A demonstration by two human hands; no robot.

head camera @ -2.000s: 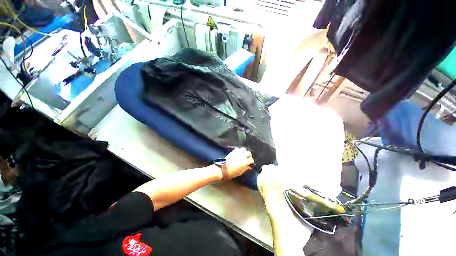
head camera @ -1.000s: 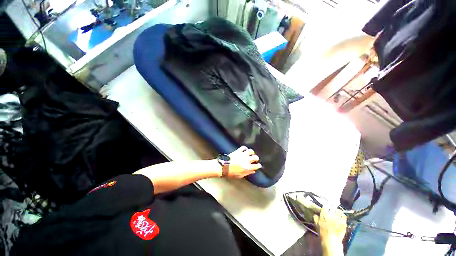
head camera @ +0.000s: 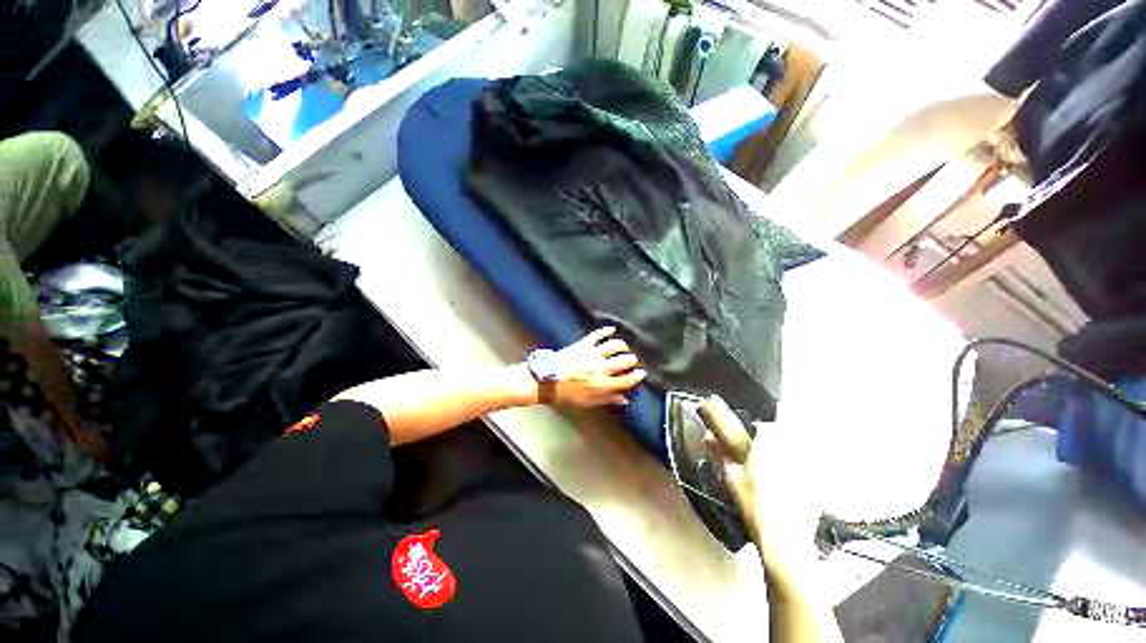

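Observation:
A black garment with shiny, crinkled lining (head camera: pixel 628 226) lies draped over the blue padded board (head camera: pixel 434 151). My left hand (head camera: pixel 597 369), with a watch on the wrist, rests with bent fingers on the garment's near edge. My right hand (head camera: pixel 752 471) grips the handle of the steam iron (head camera: pixel 694 459), which is at the board's near right end, its tip beside the garment's lower edge. Whether the iron's plate touches the board or garment cannot be told. Glare washes out part of my right hand.
The white table (head camera: pixel 591 490) lies under the board. The iron's hose and cable (head camera: pixel 993 572) trail right. Dark clothes (head camera: pixel 1081 189) hang at right. A black garment pile (head camera: pixel 239 327) is at left, beside a person's sleeve or trouser leg (head camera: pixel 38 189). A sewing station (head camera: pixel 302 107) stands at the back left.
My right hand went from near the garment to the iron at right, gripped it and brought it left to the board. My left hand stays at the garment's edge. The view has shifted.

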